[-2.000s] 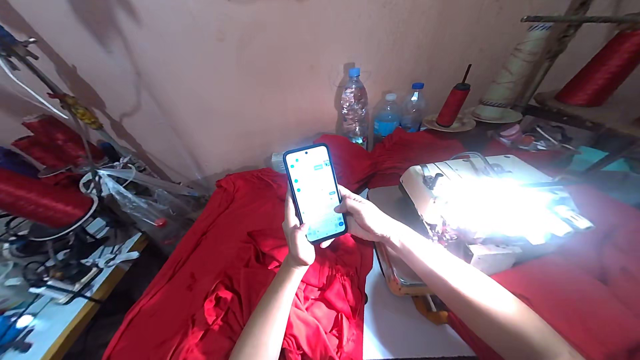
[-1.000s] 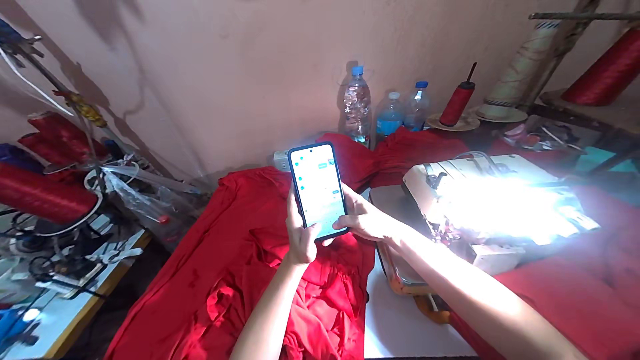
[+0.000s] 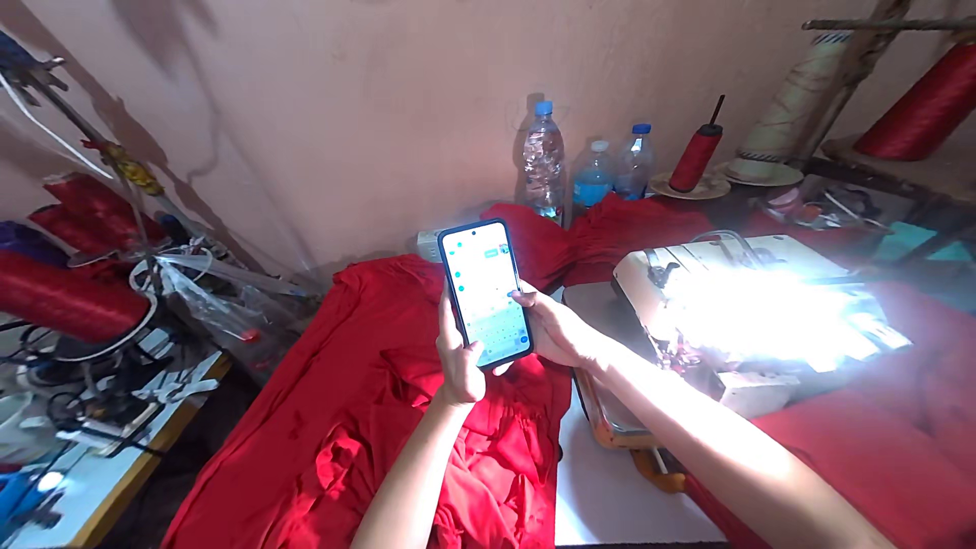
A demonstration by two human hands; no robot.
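A smartphone (image 3: pixel 488 293) in a dark case is held upright in both hands, its lit screen facing me with a keyboard on the lower part. My left hand (image 3: pixel 460 358) grips its left side and lower corner. My right hand (image 3: pixel 555 326) holds the right edge, the thumb over the screen's edge. Red fabric (image 3: pixel 366 404) lies bunched and draped beneath the phone and my forearms. Right of my right hand stands an industrial sewing machine (image 3: pixel 640 293), partly washed out by a very bright light.
Several plastic bottles (image 3: pixel 544 164) stand by the wall. Red thread cones (image 3: pixel 695 162) stand at the back right, more (image 3: pixel 69 297) at the left beside another machine's thread stand. A plastic bag (image 3: pixel 221 305) hangs there. A white table surface (image 3: pixel 602 488) shows below my right forearm.
My right thumb has moved from the lower part of the phone's screen to higher up near its right edge. A keyboard now shows on the screen. Both hands still hold the phone.
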